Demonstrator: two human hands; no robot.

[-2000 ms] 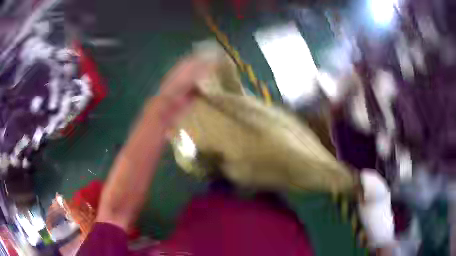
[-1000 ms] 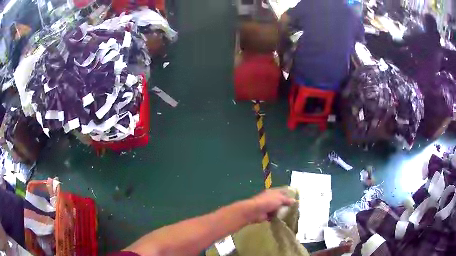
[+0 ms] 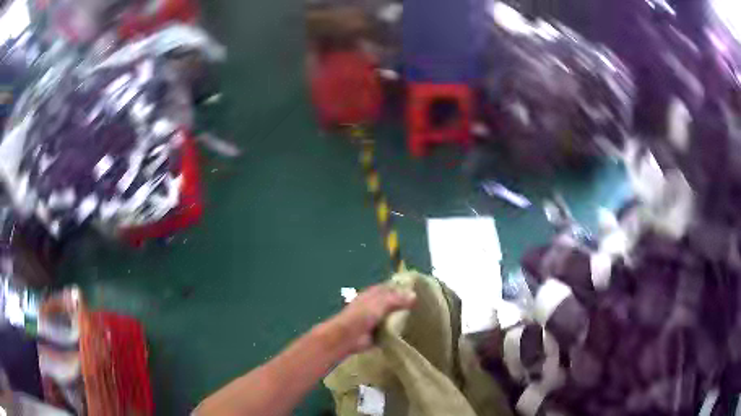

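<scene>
My left hand [image 3: 375, 313] grips the rim of an olive woven sack [image 3: 422, 366] at the bottom middle. The sack's mouth gapes partly open to the right of the hand, and a small white label shows on its side. The sack's lower part is cut off by the bottom edge. My right hand is not in view. A large heap of plaid pieces with white strips [image 3: 617, 325] lies just right of the sack. The picture is blurred.
A white sheet [image 3: 467, 264] lies on the green floor behind the sack. Aisle tape [image 3: 378, 199] runs up to a red box [image 3: 345, 89]. A person sits on a red stool [image 3: 440, 114]. Another plaid heap [image 3: 97, 154] fills a red crate at left. Orange and red baskets [image 3: 122, 366] stand lower left.
The view has swung right and down, so the floor things sit further left and higher. The sack's mouth now shows more open. My right hand, seen in white covering at first, has left the view.
</scene>
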